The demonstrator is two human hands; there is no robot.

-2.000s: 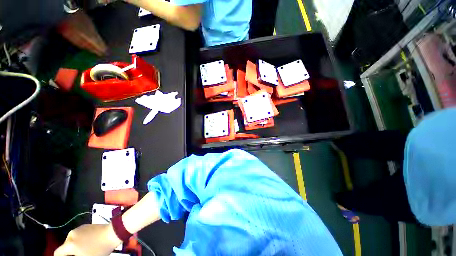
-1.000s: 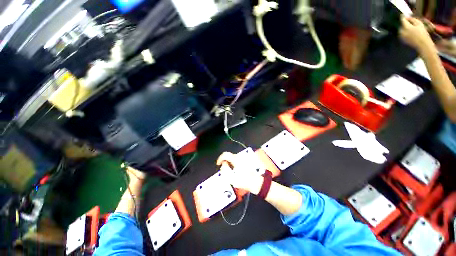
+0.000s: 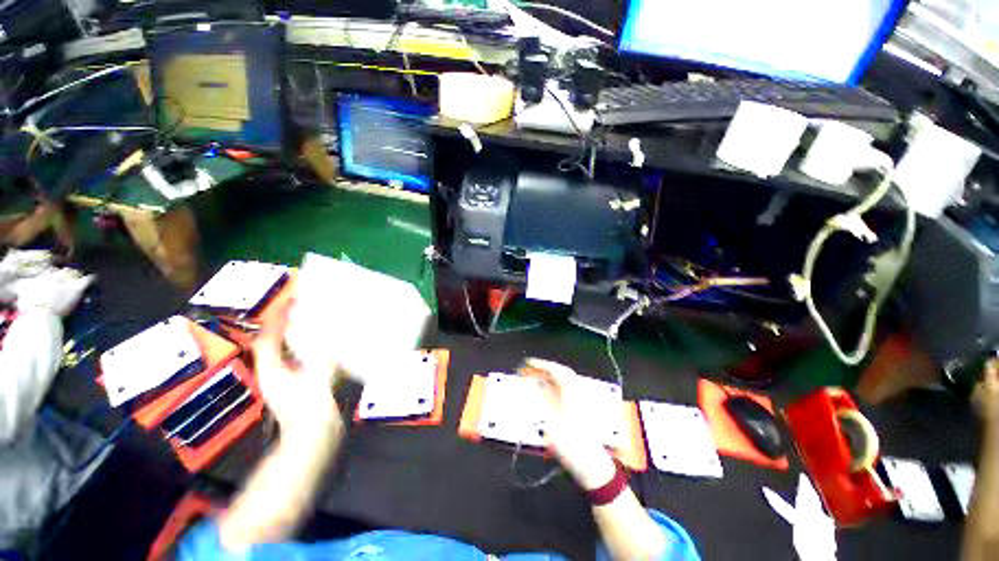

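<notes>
My left hand (image 3: 294, 386), blurred, holds a white square unit (image 3: 359, 318) raised above the bench at left of centre. My right hand (image 3: 564, 411), with a dark red wristband, is over white units on orange-red pads at the centre; whether its fingers grip anything cannot be told. One white unit (image 3: 504, 408) shows left of this hand on its pad. Another white unit (image 3: 399, 386) lies on a pad between my hands. A thin grey cable (image 3: 616, 348) hangs behind my right hand.
Stacked foam holders (image 3: 208, 408) with units stand at left. A black printer (image 3: 564, 219) is behind the bench. At right are a white unit (image 3: 680, 438), a mouse (image 3: 756, 425), a red tape dispenser (image 3: 824, 466), a white glove-like piece (image 3: 811, 521) and another person's arm (image 3: 984, 482).
The view has turned left and levelled. My left hand, seen with a thin dark cord against it a second ago, now holds up a white unit. My right hand stays over the centre units.
</notes>
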